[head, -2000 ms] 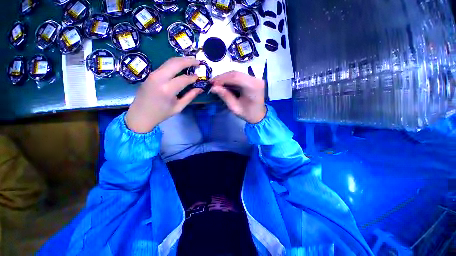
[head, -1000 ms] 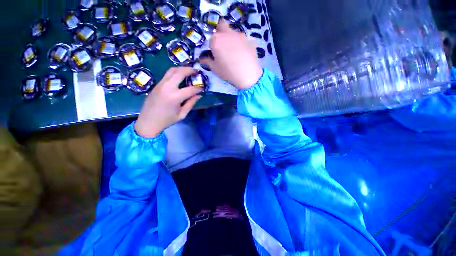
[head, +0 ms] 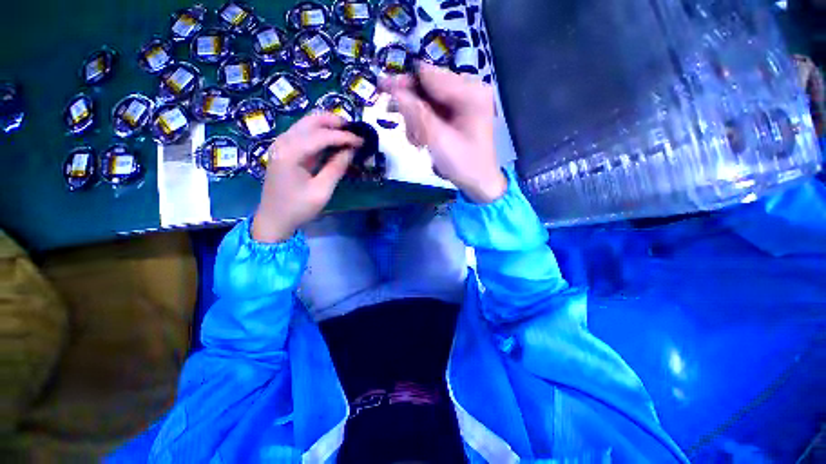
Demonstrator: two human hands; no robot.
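Note:
My left hand (head: 303,172) holds a plain black disc (head: 365,138) between thumb and fingertips at the bench's near edge. A dark unit partly shows just below the disc; whether the hand also holds it cannot be told. My right hand (head: 453,118) is raised to the right of the disc, over the white backing sheet (head: 412,149), not touching the disc. Its fingers are blurred, and whether they hold anything cannot be told. Small black adhesive pieces (head: 456,15) lie on the sheet.
Many round units (head: 172,120) with pale yellow-edged rectangles lie on the green bench (head: 81,213), left and beyond my hands. A pale paper strip (head: 184,186) lies at left. Stacked clear trays (head: 652,118) stand at right. Yellow-brown clothing (head: 118,335) shows at lower left.
A plain black disc now shows in my left hand, where a unit's pale rectangle showed before. My right hand has moved back from the far units toward me and slightly right. The view has shifted left.

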